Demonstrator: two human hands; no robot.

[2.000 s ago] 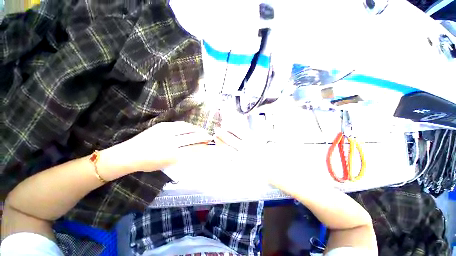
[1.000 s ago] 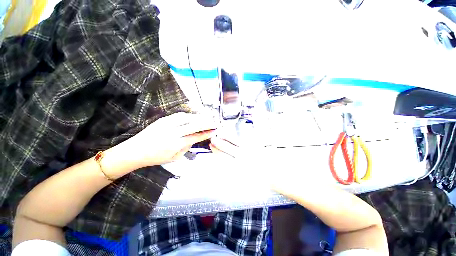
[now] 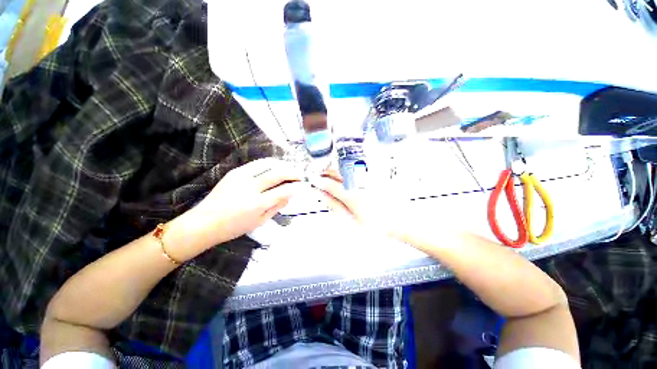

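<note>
The dark plaid garment lies in a large heap left of the white sewing machine. My left hand rests at the garment's right edge, its fingertips just below the needle area. My right hand is washed out by glare; its fingertips meet those of my left hand. The fingertips seem pinched together at a tiny spot, but what is between them cannot be made out. The metal presser parts stand directly above the fingertips.
Scissors with red and yellow handles lie right of my hands. Two small brown pieces lie by the blue stripe. The ruler-marked table edge runs in front of me. More plaid cloth is below at the right.
The view has shifted, so the scissors appear further right. My fingertips have come together closer to the presser parts; a second ago they were slightly lower.
</note>
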